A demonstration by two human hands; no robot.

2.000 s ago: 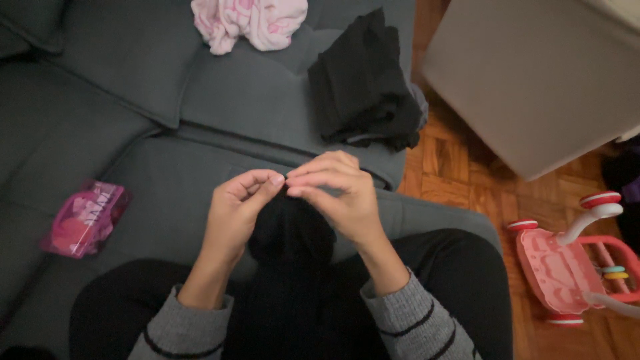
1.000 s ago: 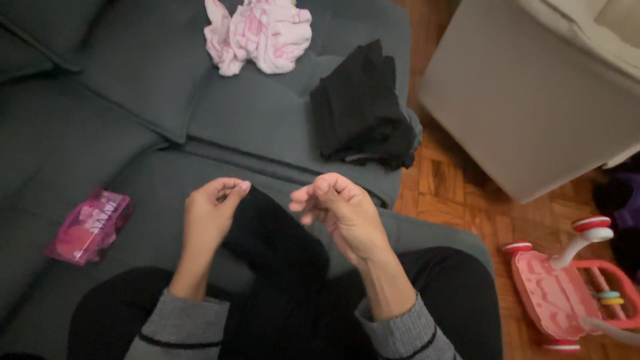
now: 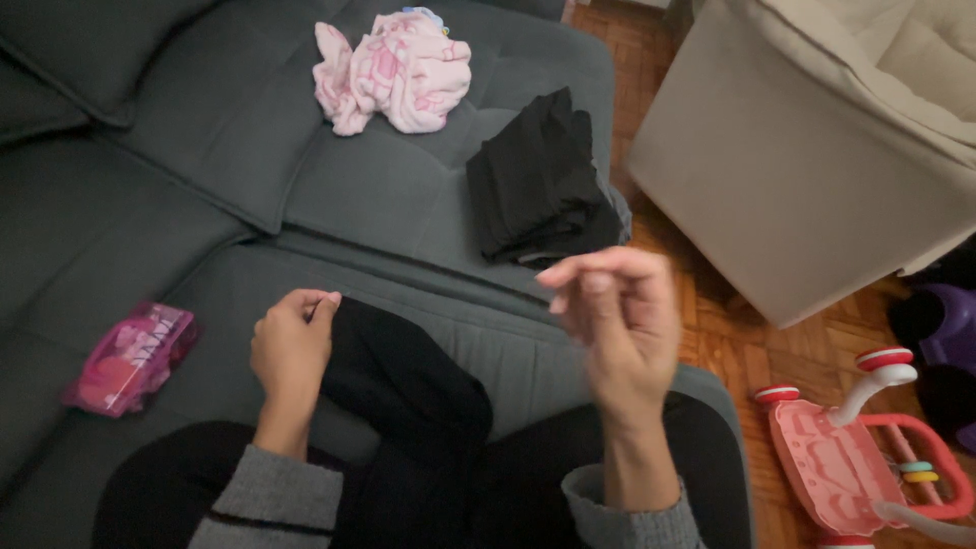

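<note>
A black cloth garment [image 3: 404,366] hangs from my left hand [image 3: 293,343], pinched at one corner between thumb and fingers; its lower part lies over my lap. Raised to the right of it is my right hand [image 3: 625,328], somewhat blurred, its fingers curled and apart with no cloth visible in them. Beyond my right hand, a folded stack of black clothes [image 3: 534,183] rests on the dark grey sofa [image 3: 366,183]. A crumpled pink patterned cloth [image 3: 404,72] lies farther back on the same seat.
At the left on the sofa is a pink transparent package [image 3: 133,358] bearing writing. A large beige fabric-covered piece [image 3: 770,152] stands on the parquet floor [image 3: 709,320] at the right. Near it are a pink wheeled toy [image 3: 831,457] and a purple object [image 3: 945,328].
Both hands were close together at the cloth two seconds ago. They have since moved apart, the left keeping the black garment's corner and the right letting go.
</note>
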